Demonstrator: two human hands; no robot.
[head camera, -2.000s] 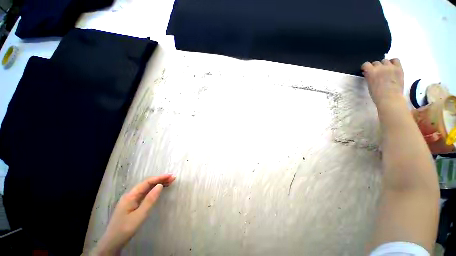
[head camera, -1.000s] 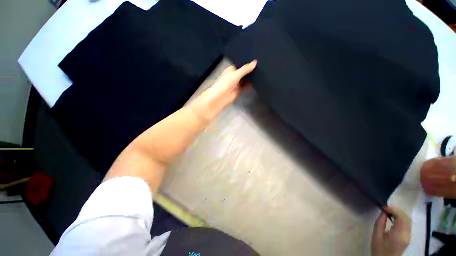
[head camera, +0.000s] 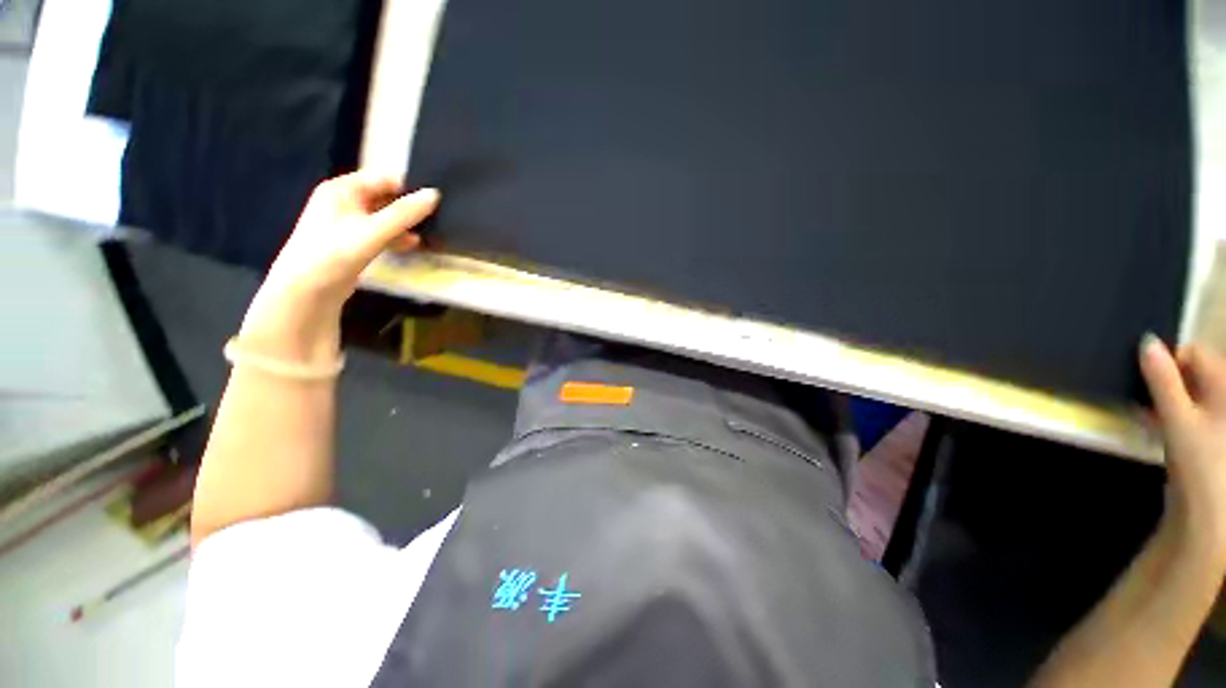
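A wide flat matte black bag body panel (head camera: 807, 161) lies over the work board near the table's front edge. My left hand (head camera: 352, 239) is at the panel's near left corner, thumb on top and fingers at the edge, gripping it. My right hand (head camera: 1183, 390) is at the near right corner, thumb on the panel, partly cut off by the right rim of the picture. The panel's far edge is out of the picture.
Black lining fabric (head camera: 235, 128) is stacked at the left on the white table. The table's front edge (head camera: 753, 343) is yellowed with glue. My grey apron with blue lettering and an orange tag is against it. Boards and sticks lie on the floor at lower left.
The panel has come from the far side of the board towards me and now reaches the front edge. Both hands have moved to its near corners. The view has tilted down to the apron.
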